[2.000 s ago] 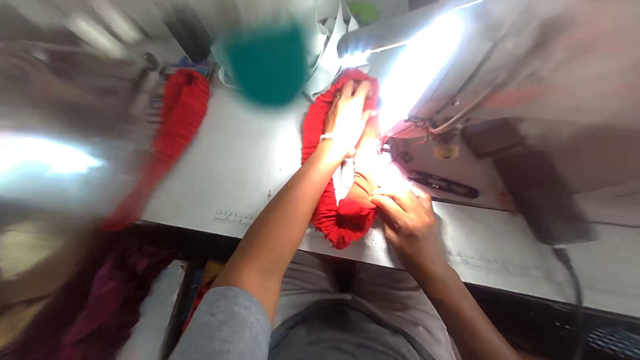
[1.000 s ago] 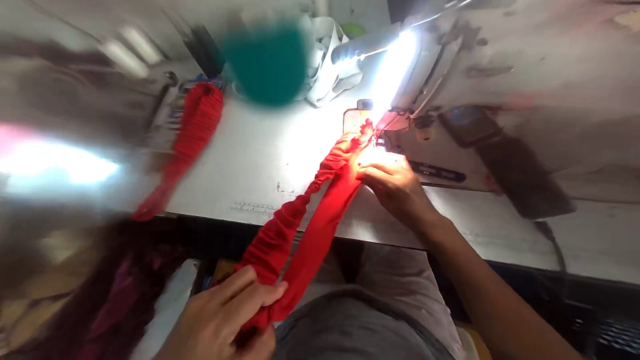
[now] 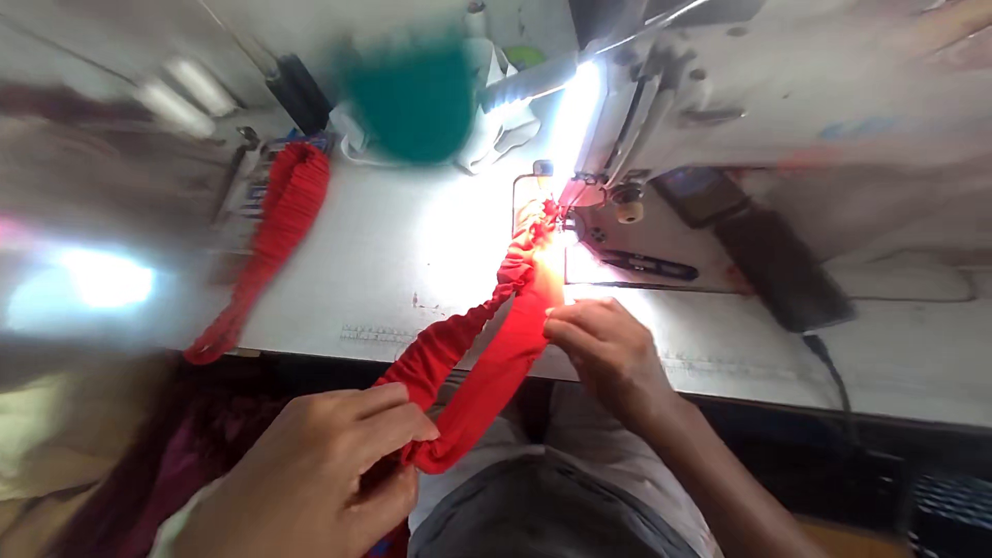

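Note:
A gathered red fabric band runs from the needle area of a sewing machine down past the table's front edge. My left hand grips its lower, folded end between thumb and fingers. With thumb and forefinger, my right hand pinches the smooth side of the band, just below the needle area. The band's far end lies at the presser foot, where lamp glare hides detail. Another gathered red band lies on the left of the white table, away from both hands.
Thread snips lie right of the needle. Beyond them are a dark phone-like device and a black box with a cable. White fabric strips lie behind, partly covered by a blurred green shape. Dark cloth hangs at lower left.
Two seconds ago my left hand lay on the looped band beside the machine; since then it has moved toward me, and the band is now stretched out. My right hand still holds the band near the needle.

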